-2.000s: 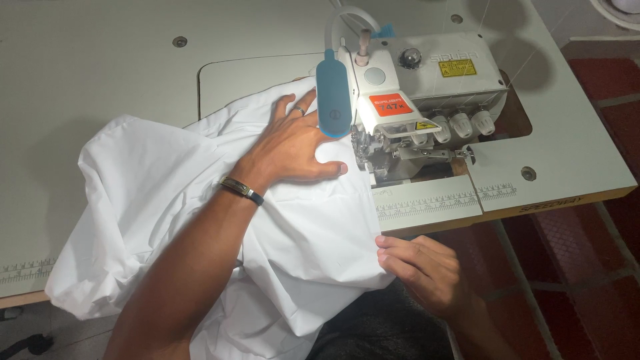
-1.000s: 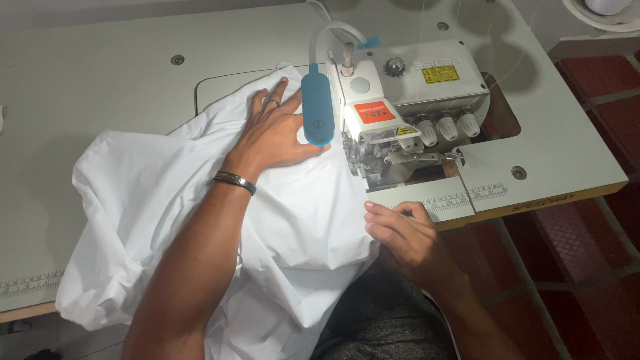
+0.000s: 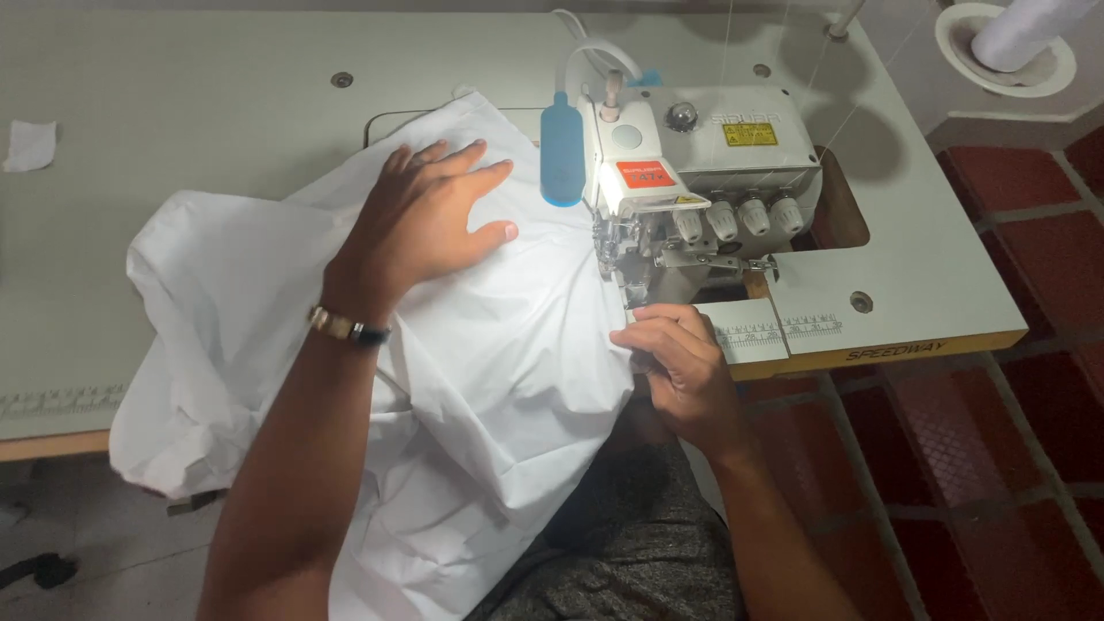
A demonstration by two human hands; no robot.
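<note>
White fabric [image 3: 509, 379] spreads over the table and hangs off its front edge, its right edge at the presser foot area of an overlock sewing machine [image 3: 733, 129]. My left hand [image 3: 423, 216] lies on the fabric left of the machine, palm down, fingers spread, with a bracelet at the wrist. My right hand [image 3: 681, 362] pinches the fabric's right edge between thumb and fingers, just in front of the machine's needle area [image 3: 621, 246]. The fingertips partly hide that edge. A blue lamp head [image 3: 562, 155] on a pale bent neck stands beside the machine head.
A small white fabric scrap [image 3: 31, 146] lies on the sewing table [image 3: 216, 103] at the far left. Tension knobs [image 3: 755, 216] line the machine's front. A white thread cone [image 3: 1018, 39] stands at the top right. Ruler markings [image 3: 811, 326] run along the table's front edge.
The left hand has shifted away from the lamp, toward the left. The fabric's right edge has drawn in toward the machine, and the right hand is now closer to the needle area.
</note>
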